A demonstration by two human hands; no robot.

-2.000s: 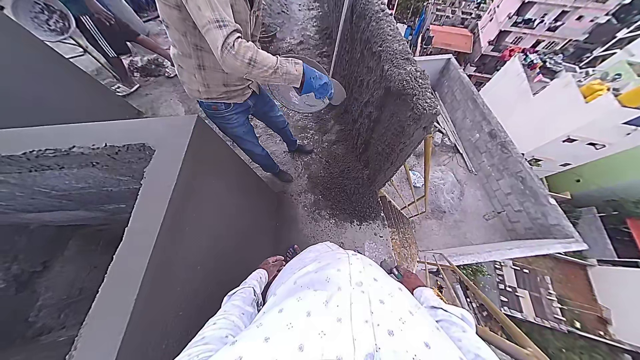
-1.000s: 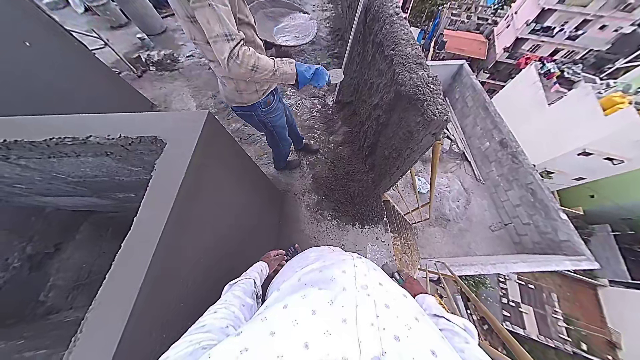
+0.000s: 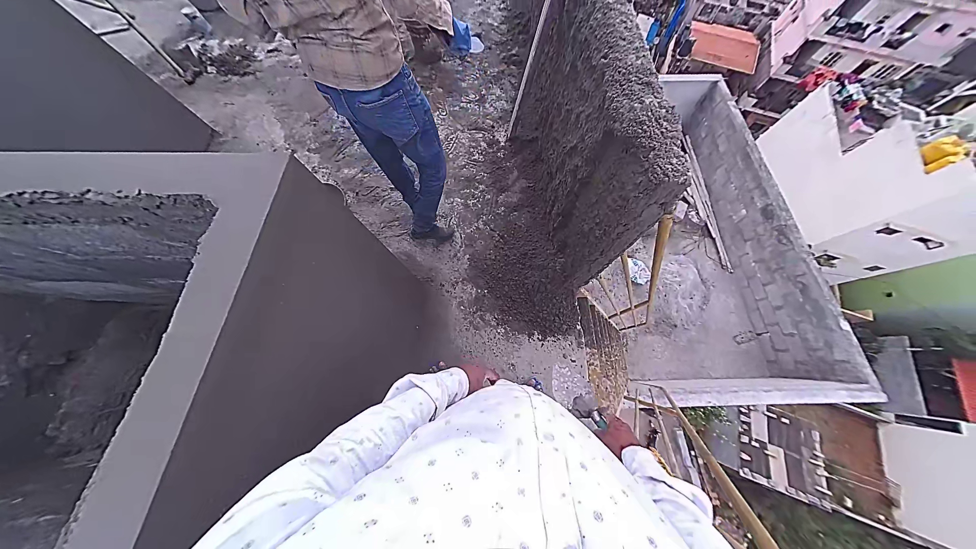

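Observation:
My left hand (image 3: 478, 377) is at the left front of my white patterned shirt, partly hidden by it; its fingers cannot be made out. My right hand (image 3: 616, 436) is low at my right side, closed on the handle of a tool that looks like a trowel (image 3: 599, 418), its blade partly seen. Ahead of me rises a wall coated in rough wet mortar (image 3: 602, 145), with fallen mortar (image 3: 526, 282) heaped at its foot. A co-worker in a checked shirt and jeans (image 3: 393, 114) stands left of this wall, a blue glove (image 3: 460, 38) on one hand.
A smooth plastered wall (image 3: 328, 320) with an opening stands close on my left. To the right, bamboo poles (image 3: 659, 267) and a railing-like pole (image 3: 717, 488) border a drop to a lower block-walled terrace (image 3: 793, 229). Neighbouring buildings lie beyond. A straight rod (image 3: 529, 69) leans along the mortared wall.
The co-worker has turned away from the rough wall toward the left, and the gloved hand has moved away from the rod. My hands have stayed low at my sides.

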